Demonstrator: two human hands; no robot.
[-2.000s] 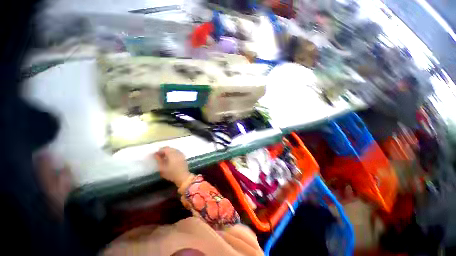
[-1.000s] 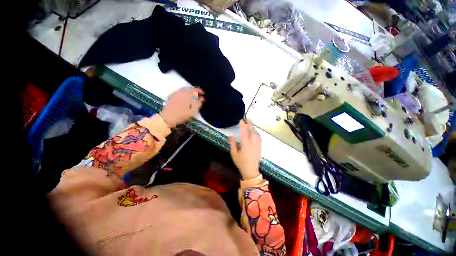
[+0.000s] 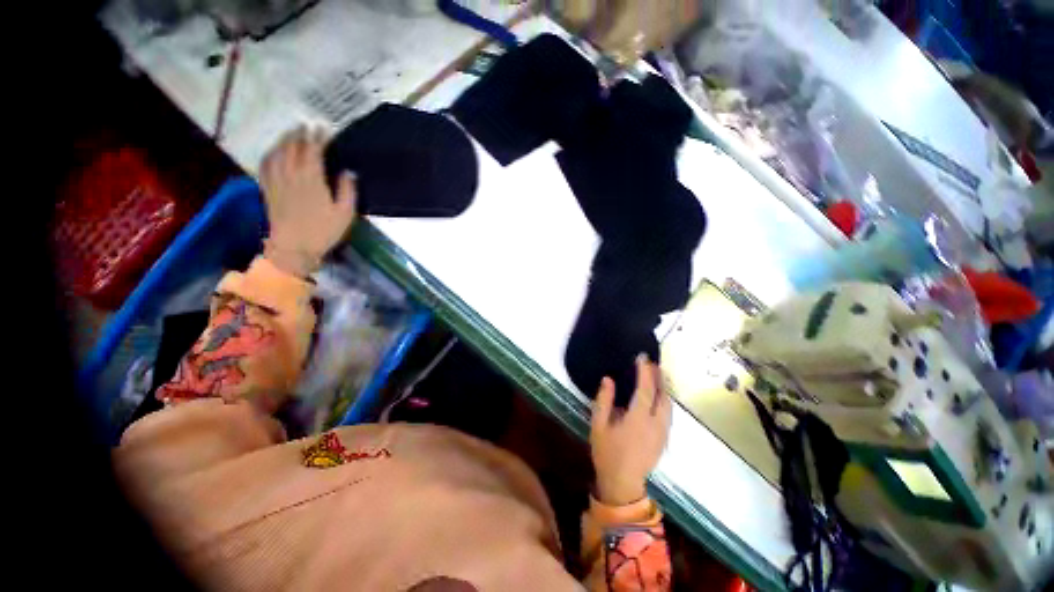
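A black garment piece with a rounded right end lies flat at the table's front left. My left hand is at its left edge, thumb against the cloth, fingers apart; no grip shows. A long run of overlapping black pieces curves from the back of the table towards the sewing machine. My right hand is at the near end of this run, fingers apart, fingertips touching the cloth. Its fingertips partly blend with the black.
The cream sewing machine with a green panel stands at the right. Dark-handled tools lie by it, blurred. The table's green edge runs diagonally. A blue basket with clear bags is below left, a red perforated stool beyond it.
The view has swung left. My left hand has moved left, and a rounded black piece now lies apart from the others. My right hand now touches the near end of the black run.
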